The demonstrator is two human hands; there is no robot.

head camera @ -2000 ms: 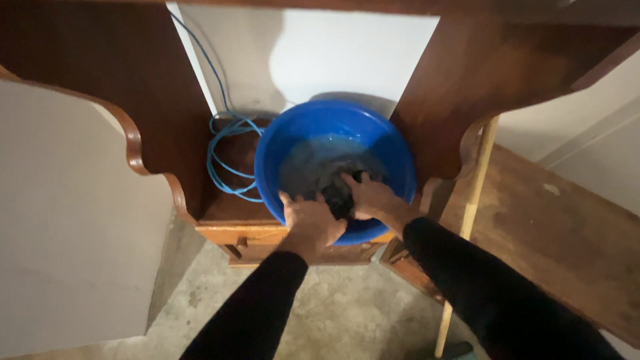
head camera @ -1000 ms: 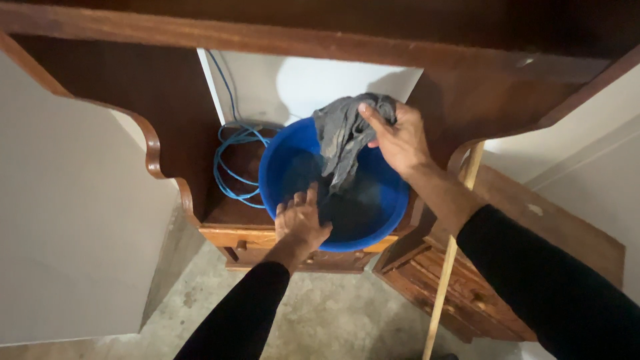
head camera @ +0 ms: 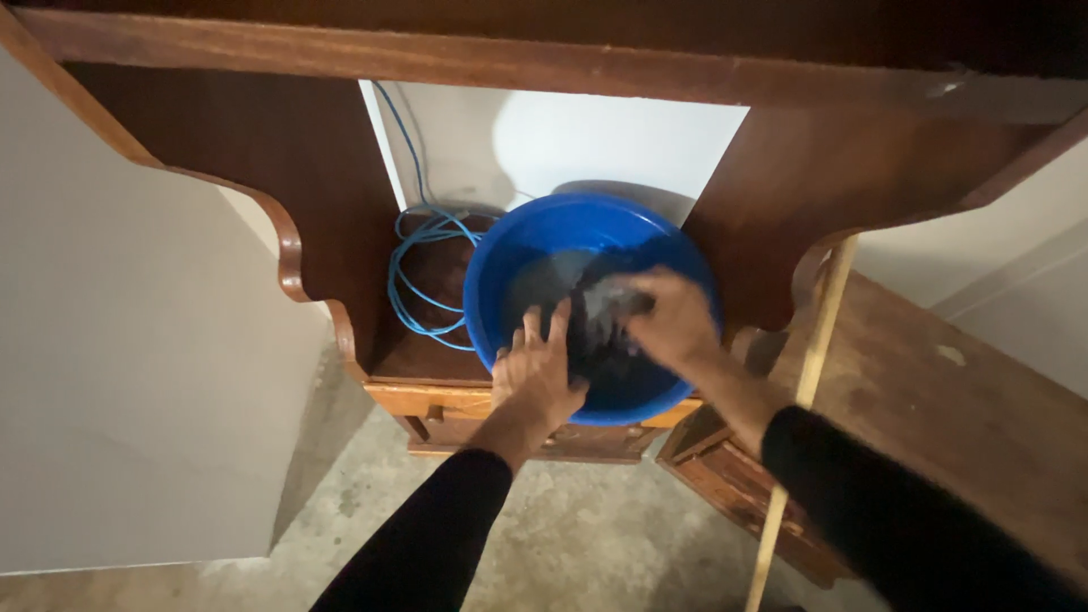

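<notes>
A round blue plastic basin [head camera: 489, 276] holding dark, murky water stands on the lower shelf of a wooden cabinet. My left hand [head camera: 535, 365] lies over the basin's near left rim, fingers apart and pointing into it, with nothing held. On the right side of the basin my right hand [head camera: 667, 319], blurred by motion, grips a wet grey cloth [head camera: 605, 306] low at the water. The cloth's lower part is blurred and merges with the dark water.
Coiled blue cable [head camera: 416, 314] lies left of the basin. A wooden shelf board [head camera: 544, 59] crosses above, and scalloped side panels [head camera: 289, 246] flank the opening. At the right, a wooden pole [head camera: 812, 357] leans in front of a low wooden cabinet [head camera: 943, 382]. Concrete floor [head camera: 586, 527] lies below.
My right hand has lowered the grey cloth from above the basin's far rim down into the basin. My left hand stays at the basin's near left side.
</notes>
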